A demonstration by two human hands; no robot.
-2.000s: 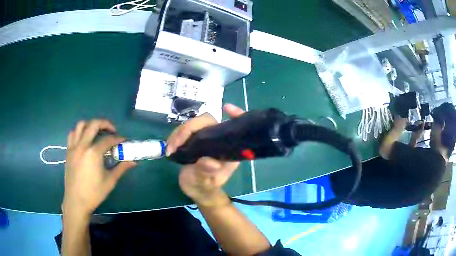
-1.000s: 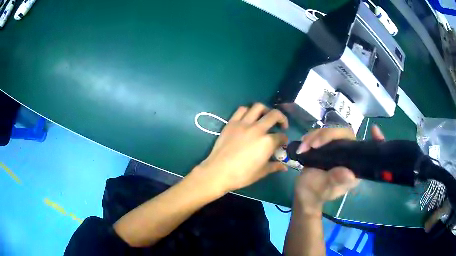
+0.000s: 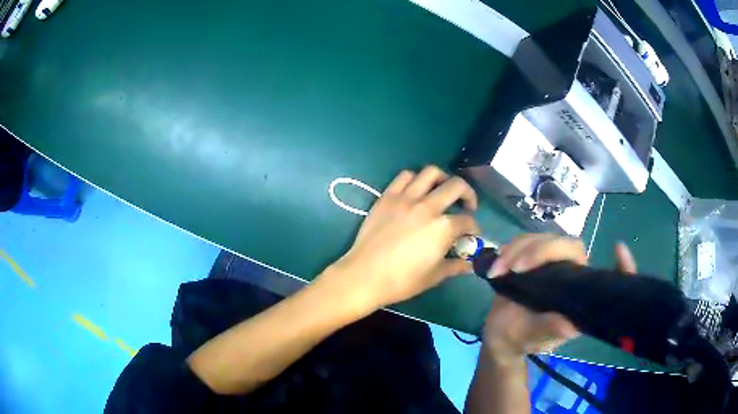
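Note:
My left hand holds a white unit with a blue band between its fingers, above the green bench. Most of the unit is hidden by my hands. Its white cord loop sticks out on the left side of that hand. My right hand is closed around the black electric screwdriver, which has a red switch. The nose of the tool is at the unit's right end. The bit and any screw are hidden.
The screw feeder stands on the green bench just beyond my hands. A clear plastic bag lies at the right. Other white units lie behind the feeder and at the top left. A blue stool stands on the floor.
The view has swung to the left since two seconds ago. Over the last second the screwdriver's rear end has dropped lower, tilting the tool. Both hands keep their holds.

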